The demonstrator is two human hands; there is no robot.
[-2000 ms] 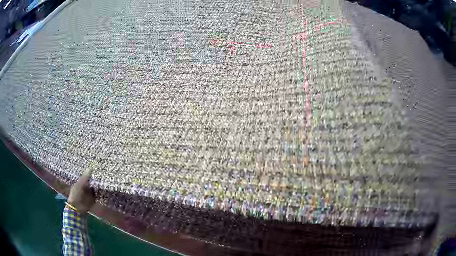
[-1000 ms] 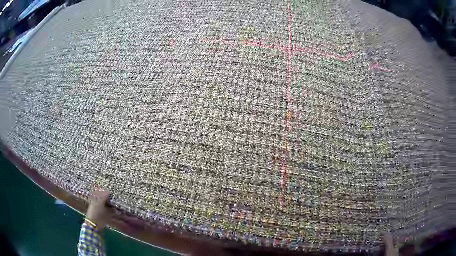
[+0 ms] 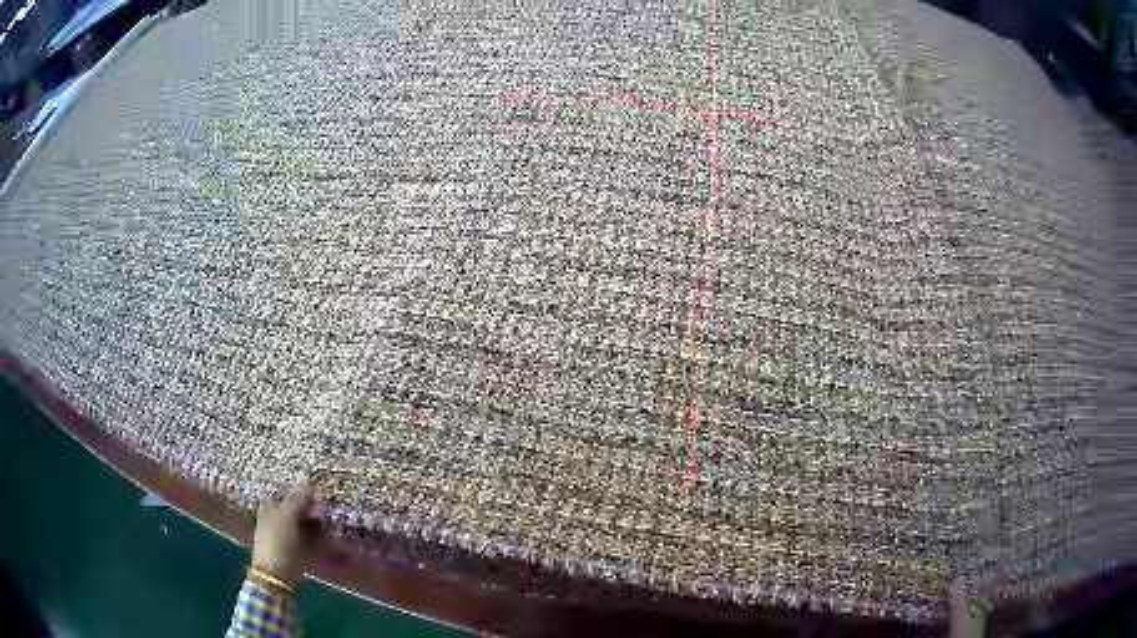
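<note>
The beige-brown tweed fabric with coloured flecks covers most of the table, with faint ripples across it. My left hand is at the fabric's near edge at the lower left, thumb on top of the cloth and the edge pinched under it. My right hand is small and cut off by the bottom of the picture at the lower right. Its fingertip touches the fabric's near edge; its grip is hidden. Thin red lines cross on the cloth.
The reddish-brown table edge shows as a strip below the cloth. The green floor is at the lower left. Dark, blurred items stand beyond the table at the upper left and upper right.
My left hand has moved right along the near edge. My right hand has come into view at the lower right. The fabric's near edge has come down over the brown strip and the cloth reaches further right.
</note>
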